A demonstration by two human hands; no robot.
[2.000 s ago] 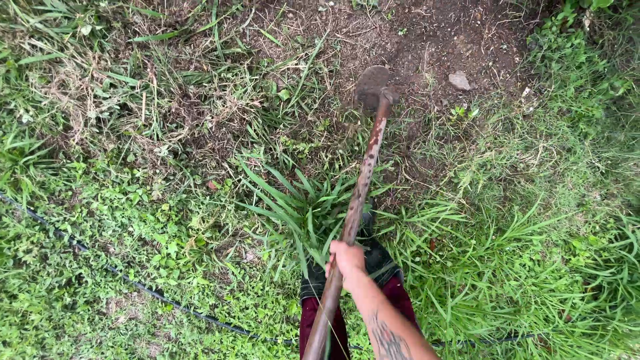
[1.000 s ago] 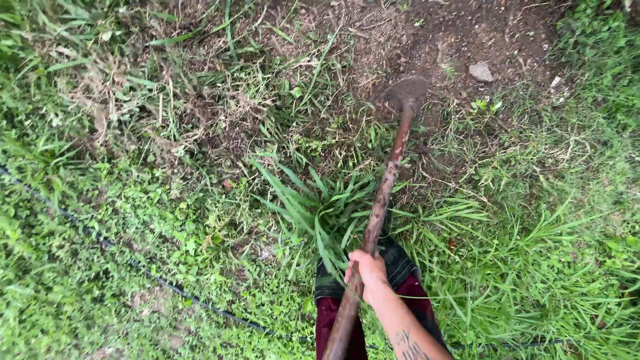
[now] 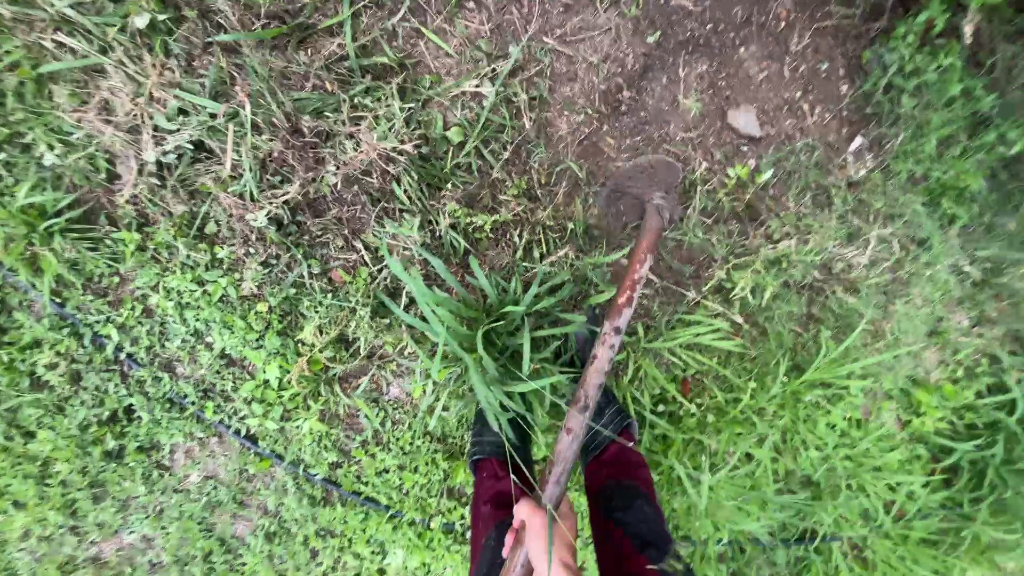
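Observation:
My right hand (image 3: 548, 532) is closed around the brown, worn wooden handle of a hoe (image 3: 596, 376), low in the view between my legs. From there the handle slants up and to the right to a soil-covered, rounded metal hoe head (image 3: 644, 188), which lies over the edge between bare soil and cut grass. The head is slightly blurred; whether it touches the ground I cannot tell. A clump of long-bladed grass (image 3: 496, 328) stands left of the handle, in front of my dark boots (image 3: 500, 440). My left hand is out of the frame.
A thin black hose (image 3: 272, 458) runs through low weeds at the lower left. A pale stone (image 3: 744, 122) lies on bare soil at the upper right. Cut, dry grass covers the upper left, and taller grass (image 3: 784, 432) grows at the right.
The hoe head has come closer to my feet, farther from the pale stone. My right hand has moved back towards the bottom edge, still around the handle.

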